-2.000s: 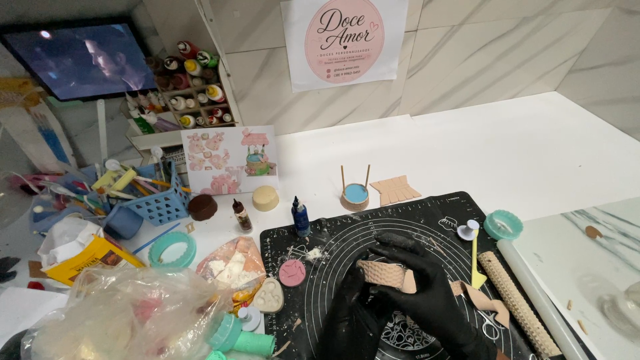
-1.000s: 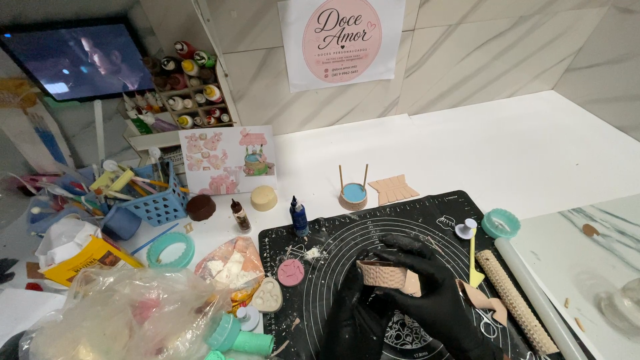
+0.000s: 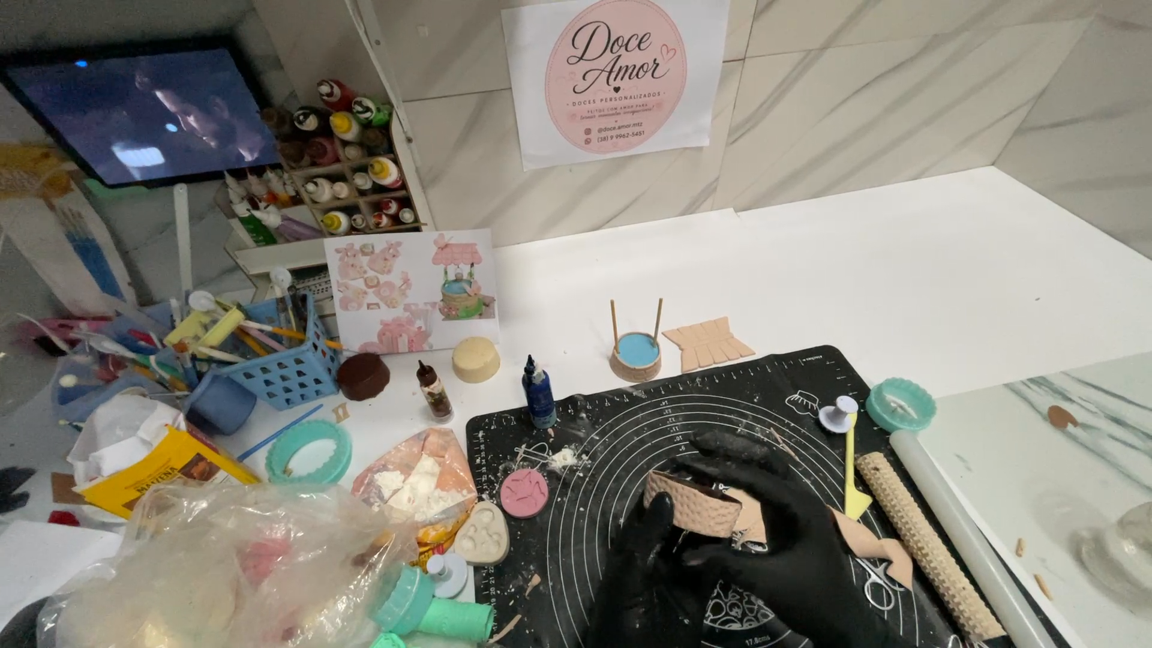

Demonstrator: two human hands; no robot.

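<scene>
Both my hands wear black gloves over the black silicone mat [image 3: 576, 504]. Between them is a beige textured strip of paste [image 3: 697, 506], curved around a dark round piece that shows at its top edge. My left hand [image 3: 643, 558] grips the strip's left side, thumb on its outer face. My right hand [image 3: 774, 531] holds its right side, where a loose beige end sticks out. Right of my hands, a beige paste offcut [image 3: 868, 540] lies by small scissors [image 3: 877, 589]. Beyond the mat stands a small well-like model [image 3: 636, 355] with two sticks, beside a pleated beige piece [image 3: 708, 344].
A textured rolling pin [image 3: 927, 544] and a white rolling pin [image 3: 967, 540] lie at right. A blue bottle [image 3: 540, 393] and pink disc [image 3: 524, 492] are at left, near a plastic bag [image 3: 225, 567], a blue basket [image 3: 288, 360] and a picture sheet [image 3: 414, 288].
The textured strip has tilted in my hands, and its loose end now shows on the right. My left thumb now rests on its outer face.
</scene>
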